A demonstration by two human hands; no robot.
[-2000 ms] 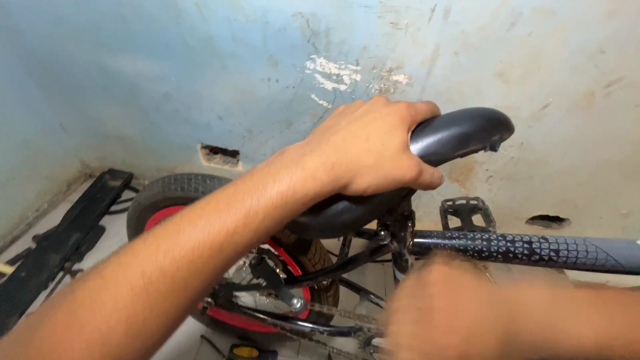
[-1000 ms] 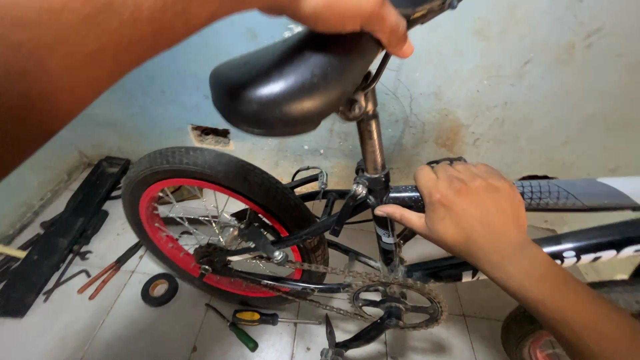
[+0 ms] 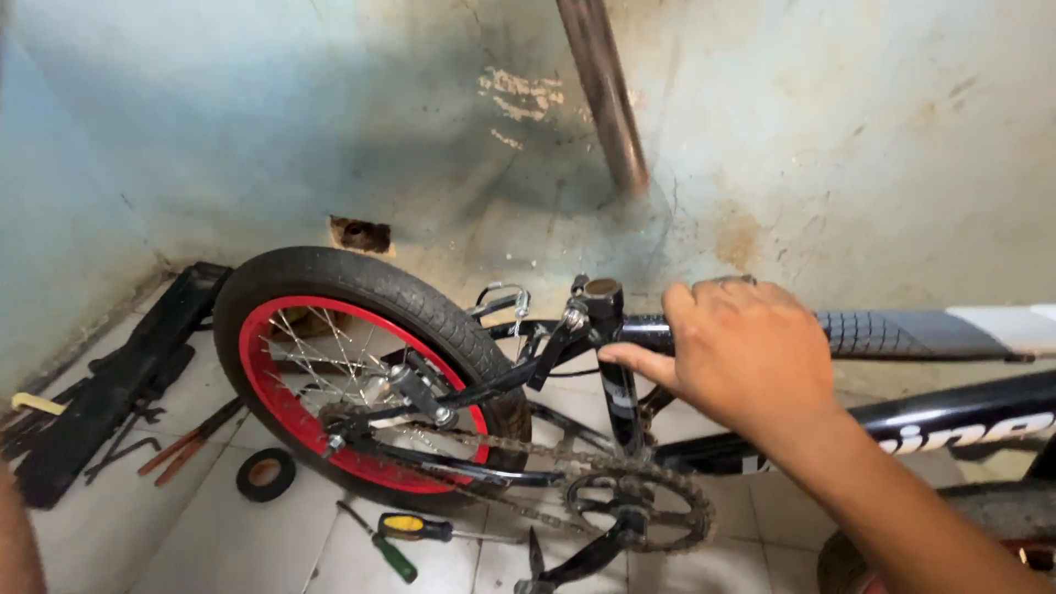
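My right hand (image 3: 747, 355) grips the top tube (image 3: 874, 334) of a black bicycle frame, just right of the seat tube (image 3: 606, 305), whose top end is uncovered. Above it, apart from the frame, hangs a metal seatpost (image 3: 610, 99); its upper end and the saddle are out of view. My left hand is out of view; only part of an arm (image 3: 18, 536) shows at the left edge. The rear wheel (image 3: 371, 379) has a red rim and a black tire. A chain (image 3: 528, 450) runs from it to the chainring (image 3: 639, 507).
On the tiled floor lie a roll of black tape (image 3: 266, 474), a green-handled tool (image 3: 394, 557), a yellow-and-black screwdriver (image 3: 417, 526), red-handled pliers (image 3: 190, 445) and a long black case (image 3: 124, 379). Behind the bicycle stands a stained wall (image 3: 396, 115) with a hole.
The seatpost was in the seat tube one second ago; now it is out and above it. The saddle and my left hand have left the view. My right hand remains on the frame.
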